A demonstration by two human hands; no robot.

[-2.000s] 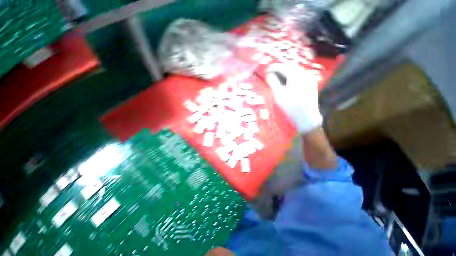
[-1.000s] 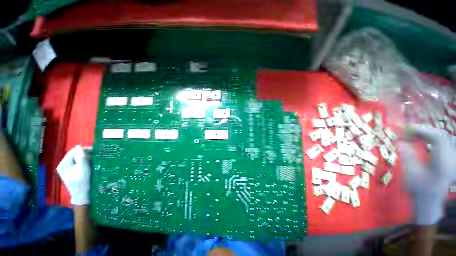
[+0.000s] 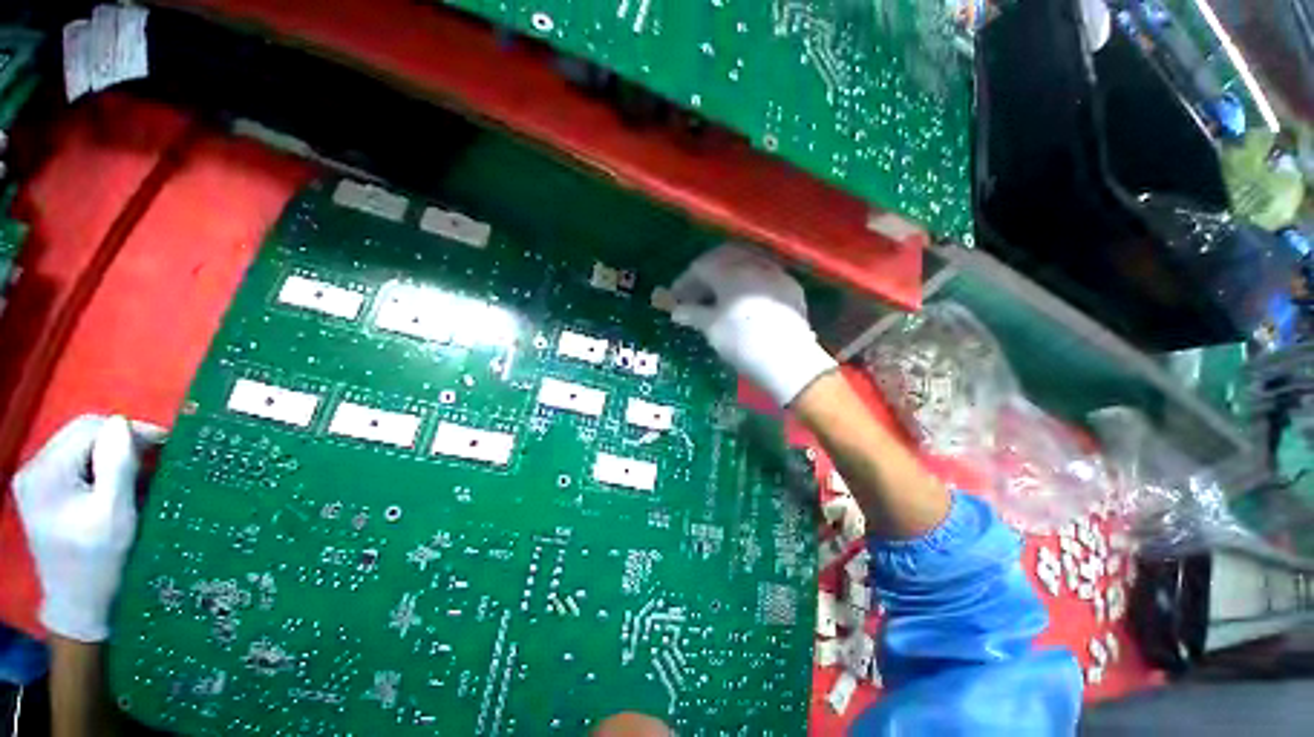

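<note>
A large green circuit board [image 3: 360, 576] lies in front of me, with several flat off-white parts [image 3: 375, 422] in rows on its rear half. My right hand [image 3: 747, 320], in a white knit glove, reaches over the board's rear right. Its fingertips are closed on a small off-white part [image 3: 664, 298] at the board surface. My left hand [image 3: 84, 511], also gloved, is at the board's left edge with its fingers curled together; whether it holds anything cannot be told. Loose off-white parts [image 3: 850, 634] lie right of the board, partly hidden by my right arm.
A raised shelf with red padding [image 3: 807, 231] and another green board [image 3: 865, 101] crosses above the rear. A black bin [image 3: 1066, 187] stands beside it. A clear plastic bag [image 3: 937, 377] and a second pile of parts [image 3: 1084, 562] are at right. Red mat [image 3: 108, 288] shows at left.
My right hand has moved from beside the loose parts to the board's rear right. My left hand remains at the left edge. The view has tilted, showing more of the shelf.
</note>
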